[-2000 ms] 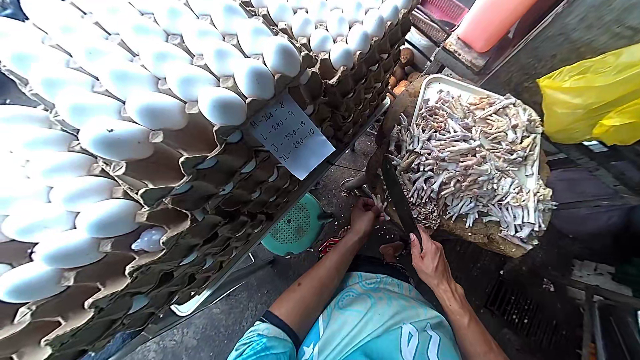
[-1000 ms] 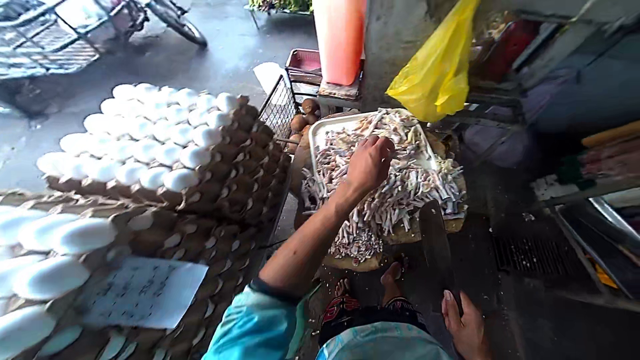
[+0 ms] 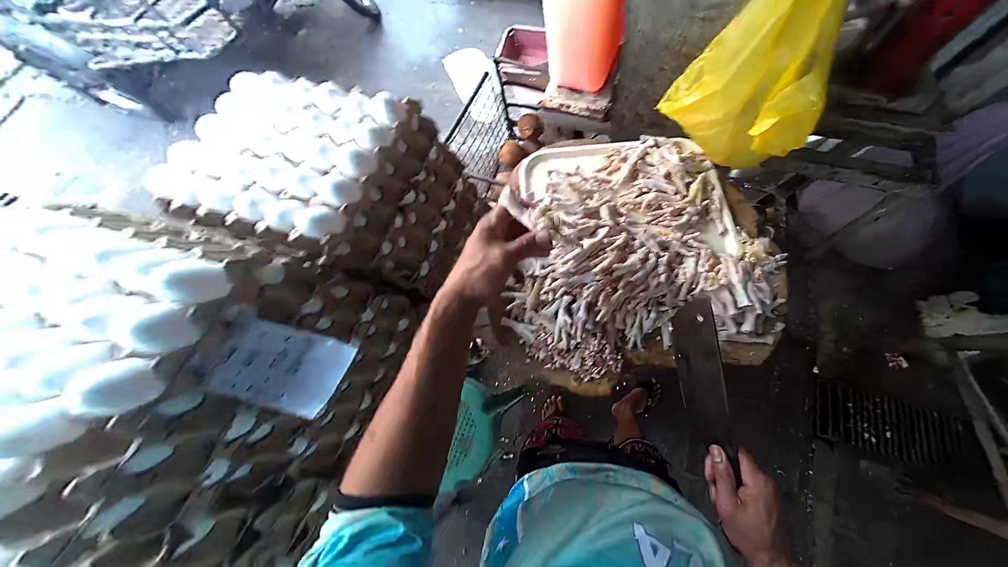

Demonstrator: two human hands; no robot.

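My right hand (image 3: 746,500) grips the handle of a broad cleaver (image 3: 701,378), its dark blade pointing away from me, the tip close to the heap's near right edge. At the heap's left side, my left hand (image 3: 496,256) has a pale chicken foot (image 3: 516,206) at its fingertips. Many chicken feet (image 3: 630,228) lie piled on a white tray (image 3: 539,161) and spill over its near side. Small chopped bits (image 3: 575,354) lie at the front of the heap. Beneath is a round wooden block (image 3: 689,357), partly hidden.
Stacked cartons of white eggs (image 3: 276,150) stand at left, with a written paper (image 3: 279,366) on the nearer stack. A green plastic strainer (image 3: 466,441) sits low beside my left forearm. A yellow plastic bag (image 3: 756,87) hangs behind the tray, near an orange container (image 3: 584,43). A floor grate (image 3: 890,425) is at right.
My left hand was near the cleaver at first, then over the middle of the heap; now it is at the heap's left side. The cleaver stays in my right hand. The view has swung.
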